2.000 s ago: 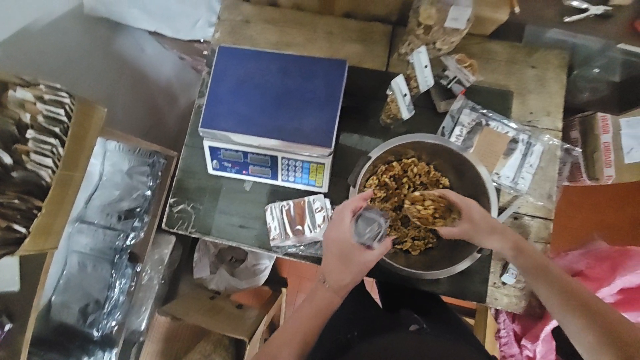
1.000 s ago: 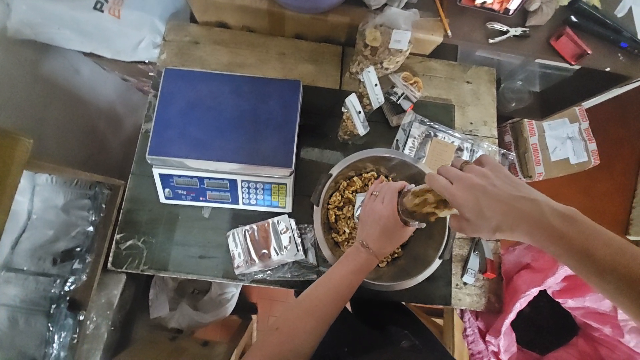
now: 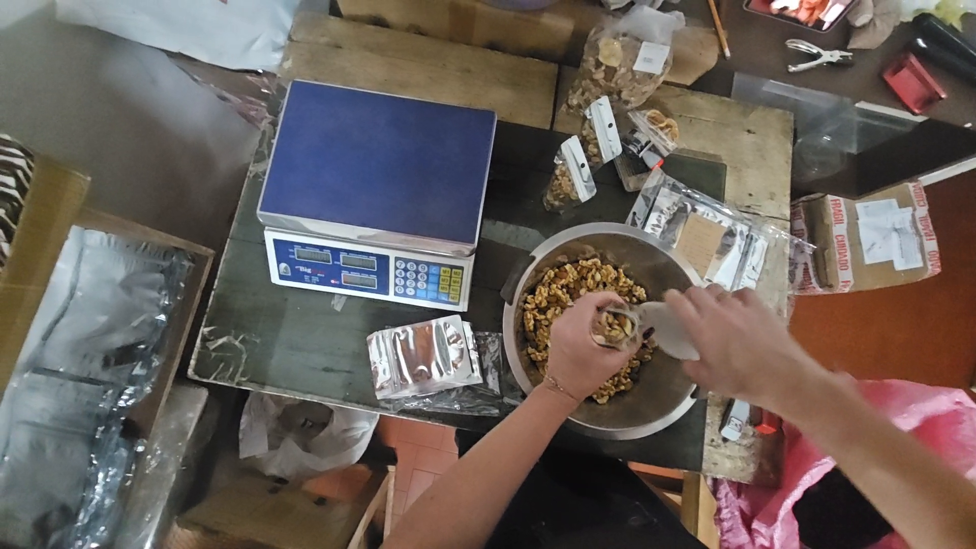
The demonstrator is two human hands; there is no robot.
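A metal bowl point(image 3: 526, 263) holds walnut pieces point(image 3: 560, 293). Above it, my left hand point(image 3: 583, 343) grips a small clear container point(image 3: 616, 326) with walnuts inside, its opening facing up. My right hand point(image 3: 736, 343) holds a translucent plastic cup or scoop point(image 3: 667, 329) against the container's rim; its exact kind is unclear. Left of the bowl lie silver foil pouches point(image 3: 425, 357), and beyond them stands a digital scale point(image 3: 377, 164) with a blue top and nothing on it.
Behind the bowl are two small filled pouches point(image 3: 570, 179) point(image 3: 601, 133) and a large clear bag of dried food point(image 3: 621, 65). Flat packaging point(image 3: 705, 232) lies at the bowl's back right. A cardboard box point(image 3: 869, 240) is at right, a pink bag point(image 3: 907, 419) at lower right, and foil bags point(image 3: 69, 396) at left.
One second ago my right hand held a walnut-filled vessel tilted at my left hand; now walnuts show in the left hand's container. The view has shifted somewhat.
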